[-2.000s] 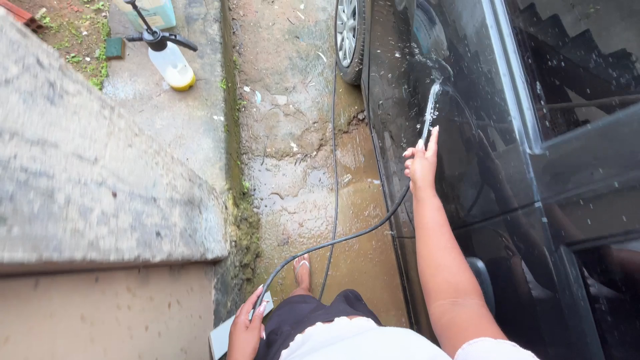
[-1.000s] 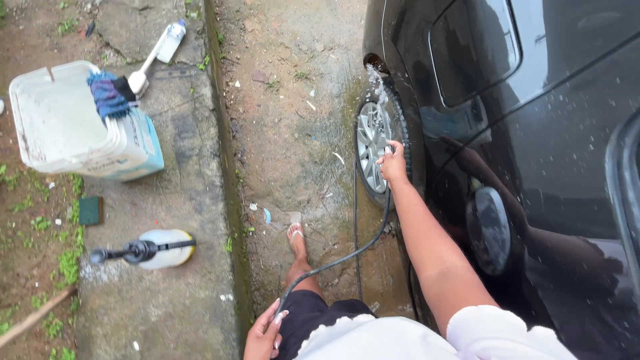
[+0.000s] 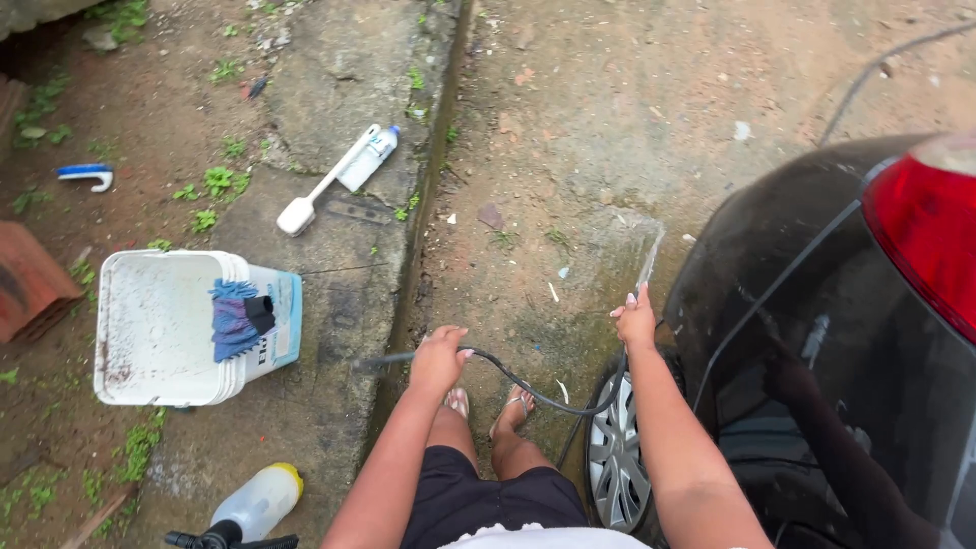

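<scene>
My right hand (image 3: 637, 319) grips the end of a black hose (image 3: 526, 387), and water sprays from it toward the ground beside the rear of a black car (image 3: 823, 320). Further along the same hose, my left hand (image 3: 438, 362) is closed around it, over the kerb edge. Between the hands the hose sags in a loop past the car's wheel (image 3: 619, 457). The red tail light (image 3: 930, 229) is at the right. Wet streaks mark the bodywork.
On the concrete ledge stand a white bucket (image 3: 164, 393) with a blue wash mitt (image 3: 236, 320) on its rim and a pump sprayer (image 3: 259, 503). A white long-handled brush (image 3: 328, 183) and a plastic bottle (image 3: 369, 158) lie beyond. A blue-and-white brush (image 3: 85, 174) and brick (image 3: 30, 282) are further left.
The view has shifted toward the car's rear. The spray, at the wheel a second ago, now falls on the ground. My left hand has moved forward, away from my body, still holding the hose.
</scene>
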